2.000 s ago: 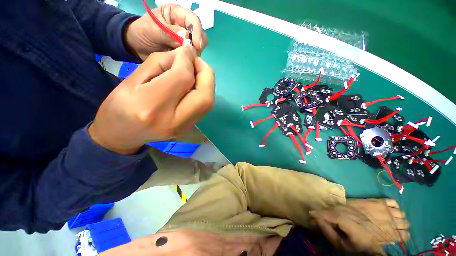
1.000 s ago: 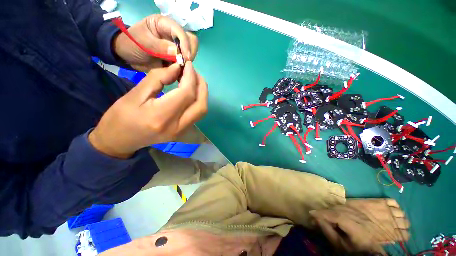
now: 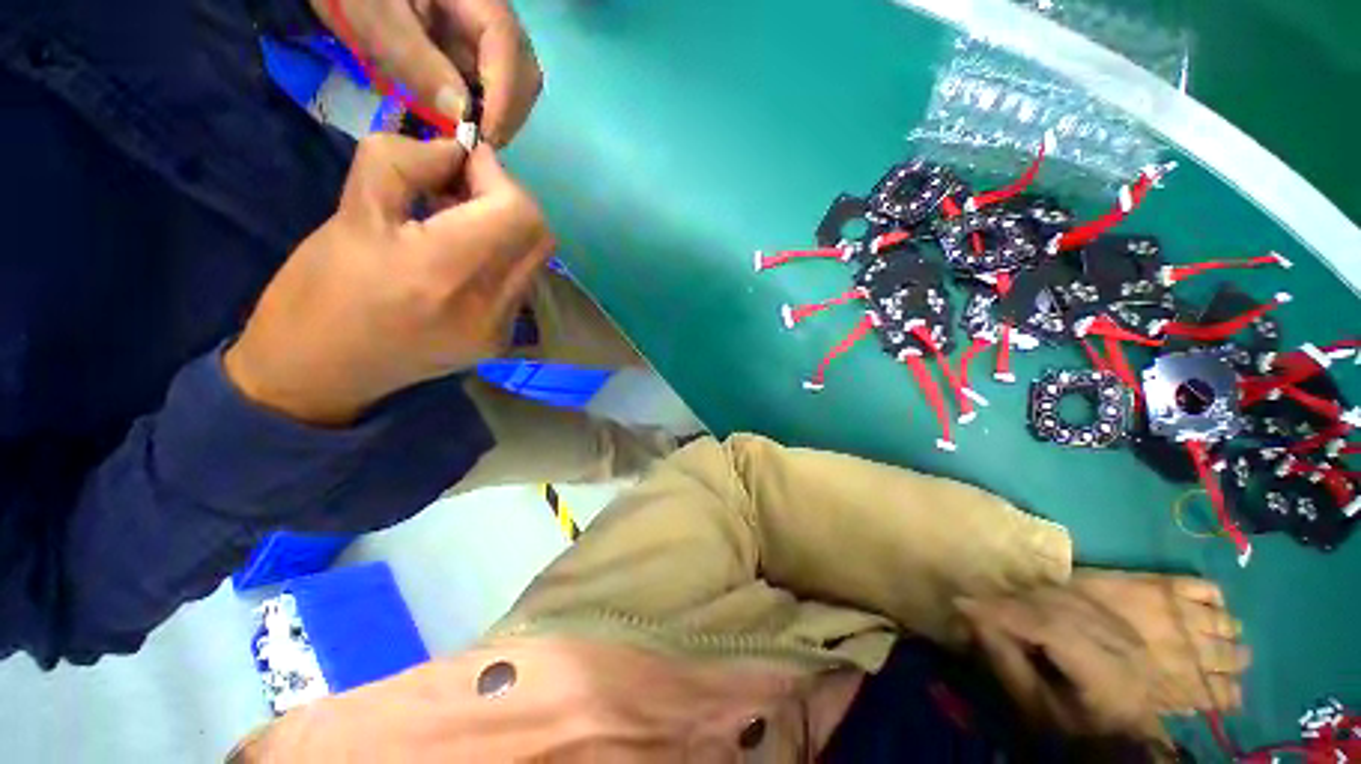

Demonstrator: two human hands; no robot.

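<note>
My left hand (image 3: 433,67) is near the top left, cut off by the top edge. It grips a small black board (image 3: 475,108), seen edge-on and mostly hidden by fingers. My right hand (image 3: 396,269), below it, pinches the board's lower end beside a white plug (image 3: 467,135). The plug is against the board; whether it is fully seated cannot be told. Its red cable (image 3: 391,87) runs up across my left hand and out of the picture. Black boards with red cables (image 3: 908,306) lie in a loose group at the right.
A pale disc (image 3: 1191,394), ring-shaped board (image 3: 1081,408) and yellow band (image 3: 1197,514) lie on the green bench (image 3: 672,179). A clear ridged tray (image 3: 1030,93) overlaps the white strip. A neighbour's blurred hands (image 3: 1134,642) are near red cables (image 3: 1321,734). A blue bin (image 3: 366,620) is below.
The view has shifted, so the boards show farther right and higher. My hands are farther left and higher in the picture, still together at the plug. The white bag at the top is out of view.
</note>
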